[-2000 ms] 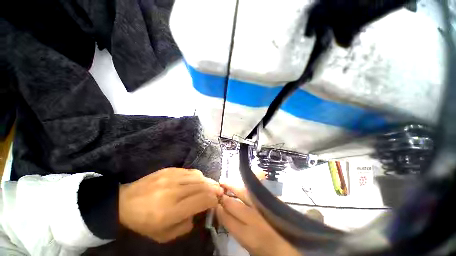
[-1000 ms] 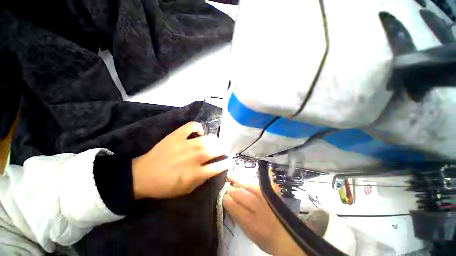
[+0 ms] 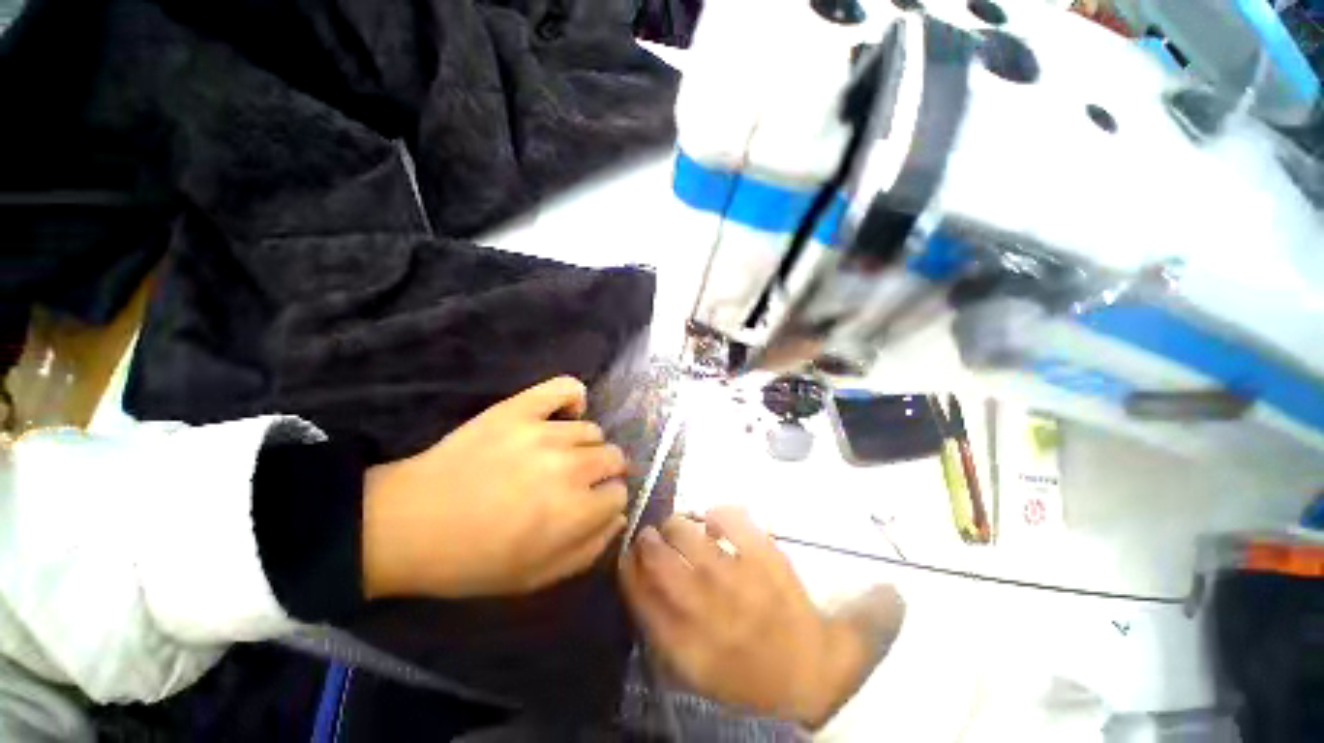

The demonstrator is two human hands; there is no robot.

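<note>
The dark garment (image 3: 392,334) spreads over the left of the white table and runs up to the sewing machine's needle area (image 3: 709,353). A thin whitish strip (image 3: 656,472) lies along the cloth's right edge, between my hands. My left hand (image 3: 501,494) lies on the cloth with its fingers curled, pressing or gripping it; which one is unclear. My right hand (image 3: 733,610) has its fingers closed on the cloth edge and strip, nearer me. The white machine head (image 3: 813,131) with its blue stripe is above the right hand, partly blurred.
Right of the needle lie a black phone-like rectangle (image 3: 889,427), a slim yellow and dark pointed tool (image 3: 964,479) and a white-green tube (image 3: 1034,479). A dark object with an orange top (image 3: 1278,559) stands at the right edge. A ruler-marked strip shows below the cloth.
The view has pulled back, so more of the machine and the phone-like rectangle show. My hands were together at the edge, then my left moved up; now my right holds the edge with the strip visible between them.
</note>
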